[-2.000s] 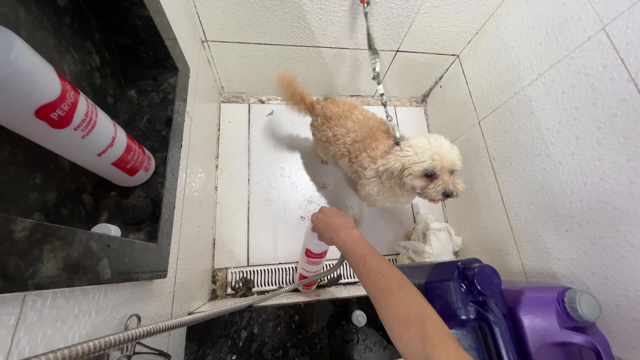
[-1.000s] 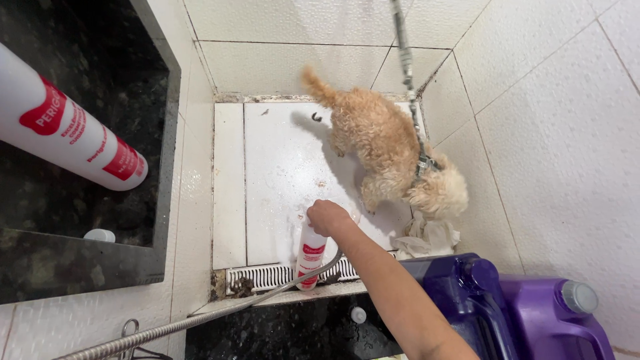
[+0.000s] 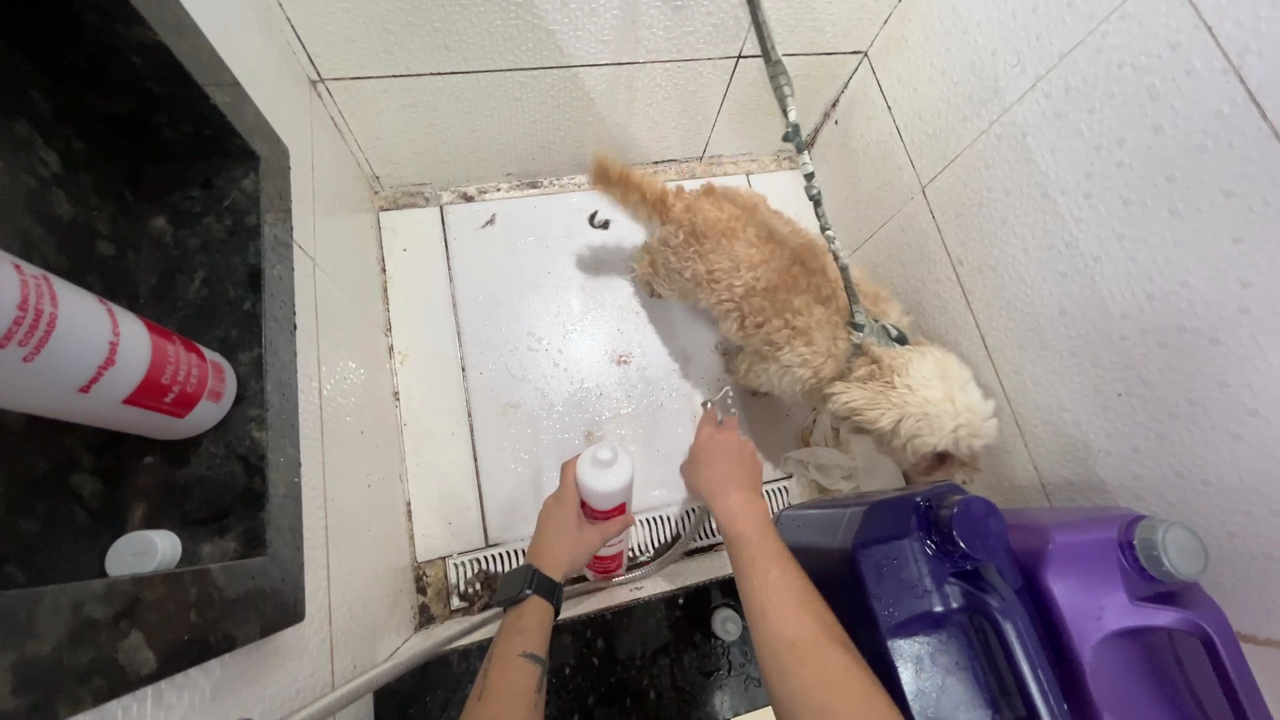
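A white plastic bottle with red print [image 3: 606,482] stands upright by the drain grate, and my left hand [image 3: 566,530], with a black watch on its wrist, is wrapped around it. My right hand [image 3: 722,462] is closed on the end of the shower hose, where a small clear and metallic part sticks out; the head's exact shape is unclear. A curly apricot dog [image 3: 760,280] stands on the white tiled floor to the right, its head lowered near the wall. From its collar or harness a patterned leash [image 3: 815,200] runs upward.
Two purple jugs [image 3: 950,590], [image 3: 1110,570] stand at the lower right, beside a crumpled pale cloth [image 3: 840,465]. A larger white bottle [image 3: 110,350] and a white cap [image 3: 143,552] are on the black stone counter [image 3: 285,400] at left. The drain grate [image 3: 500,570] crosses the near edge.
My left hand has come into view and holds the bottle. My right hand has left the bottle's top and moved right onto the hose end. The dog has turned and lowered its head.
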